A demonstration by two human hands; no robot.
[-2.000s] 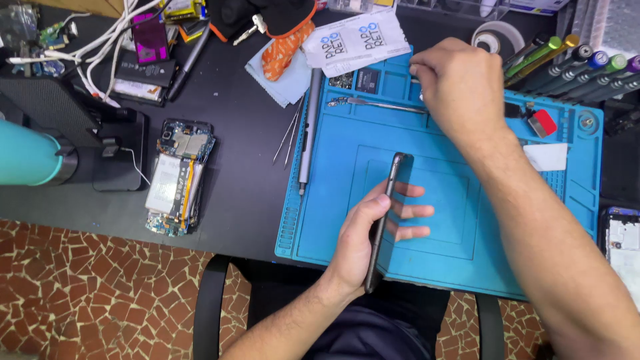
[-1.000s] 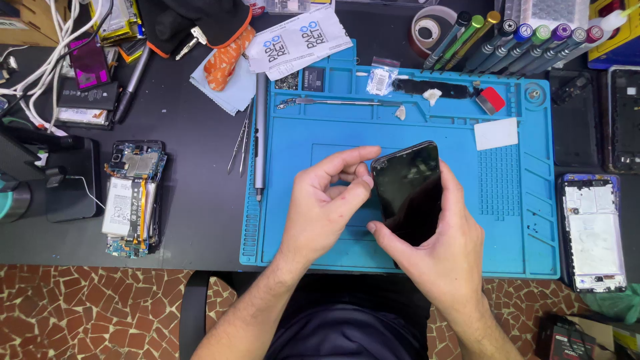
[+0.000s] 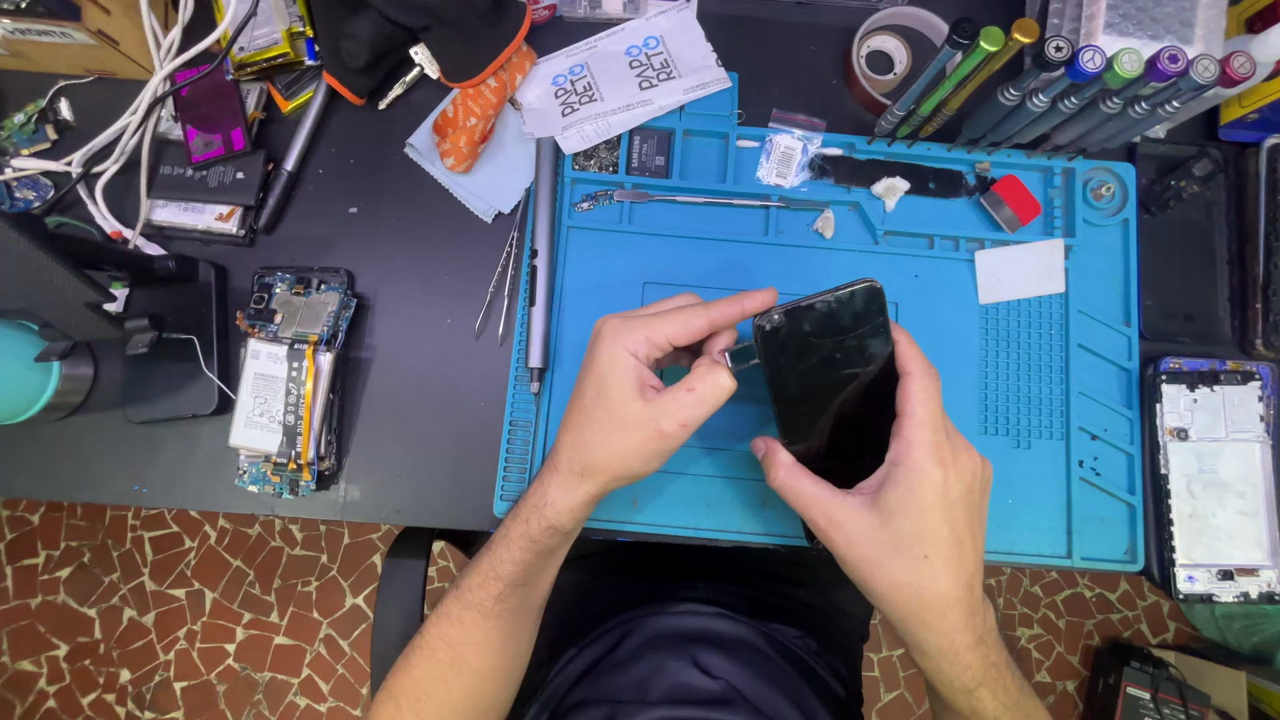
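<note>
My right hand (image 3: 900, 500) grips a black smartphone (image 3: 835, 380) by its lower part, thumb on the left edge and fingers along the right. The dark screen faces up and shows marks near its top left corner. My left hand (image 3: 650, 390) pinches a small SIM tray (image 3: 741, 355) between thumb and curled fingers, against the phone's left edge. How far the tray sits in its slot cannot be told. Its index finger reaches to the phone's top left corner. Both hands are above a blue silicone repair mat (image 3: 640, 500).
A metal spudger (image 3: 700, 199), a small zip bag (image 3: 790, 155) and a white card (image 3: 1020, 271) lie on the mat. Left are tweezers (image 3: 503, 270), a pen-shaped screwdriver (image 3: 541, 260) and an opened phone (image 3: 290, 380). Several screwdrivers (image 3: 1090, 90) stand at the back right; another phone frame (image 3: 1215, 480) lies right.
Two seconds ago my left hand held the phone edge-on and my right hand was over the mat's back compartments. The phone is now in my right hand, screen up, with my left hand at its edge.
</note>
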